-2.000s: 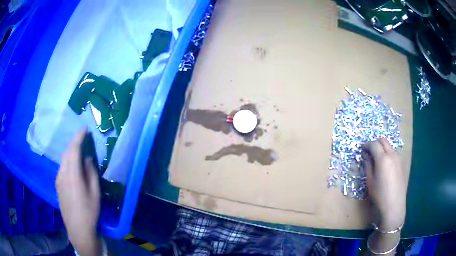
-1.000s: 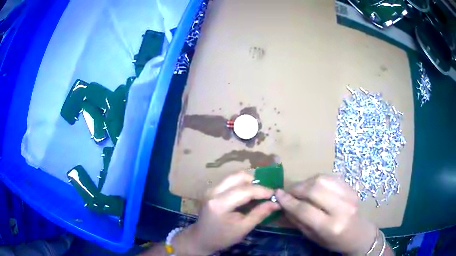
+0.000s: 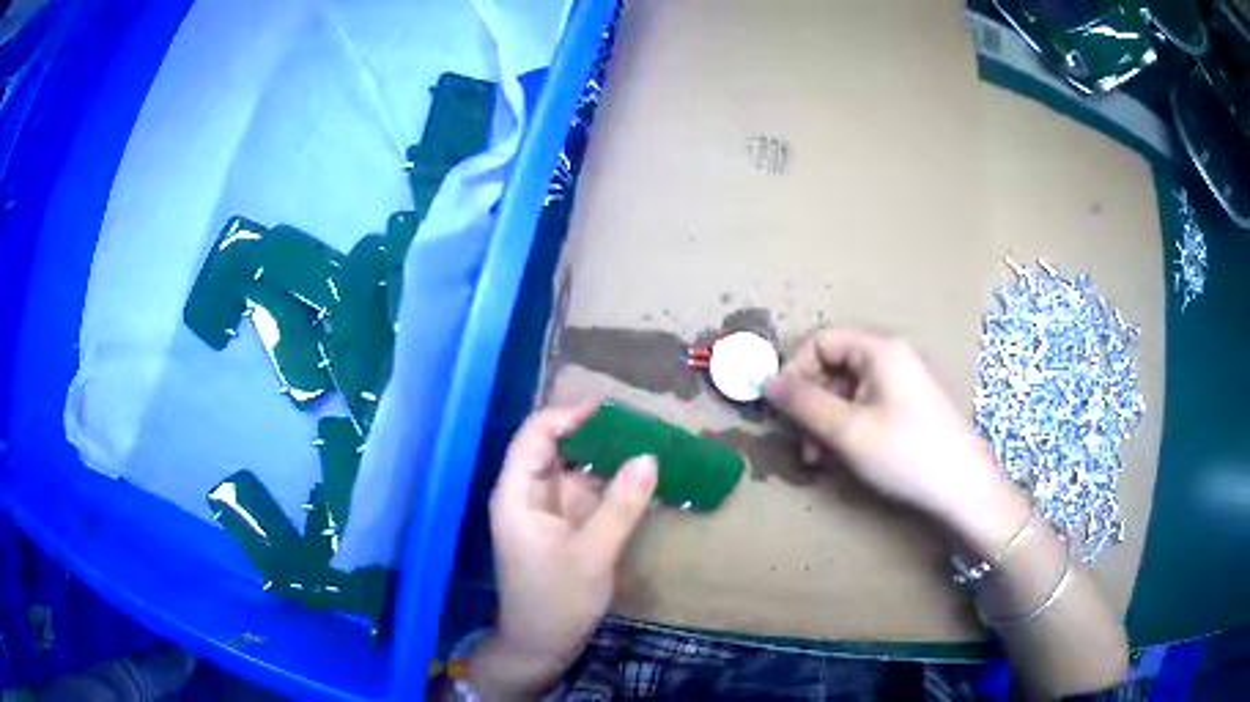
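Observation:
My left hand (image 3: 559,528) holds a green plastic part (image 3: 658,458) by its left end, thumb on its face, over the front of the cardboard sheet (image 3: 850,206). Small silver bits show along the part's lower edge. My right hand (image 3: 877,418) has its thumb and forefinger pinched at the right rim of the small white pot (image 3: 743,366); a tiny pale thing, perhaps a metal pin (image 3: 768,390), shows at the fingertips. The pot has a red bit at its left side and stands on a wet stain. The heap of metal pins (image 3: 1058,398) lies right of my right hand.
The blue plastic tote (image 3: 473,343) at left holds several green parts (image 3: 329,302) on a white liner (image 3: 151,261). More pins (image 3: 559,176) lie beside the tote, and some (image 3: 1190,254) on the green table at far right. Dark glossy covers (image 3: 1097,41) are piled at top right.
My hands were together at the green part a second ago and are now apart. The left has moved left with the part, now tilted; the right has moved up to the pot.

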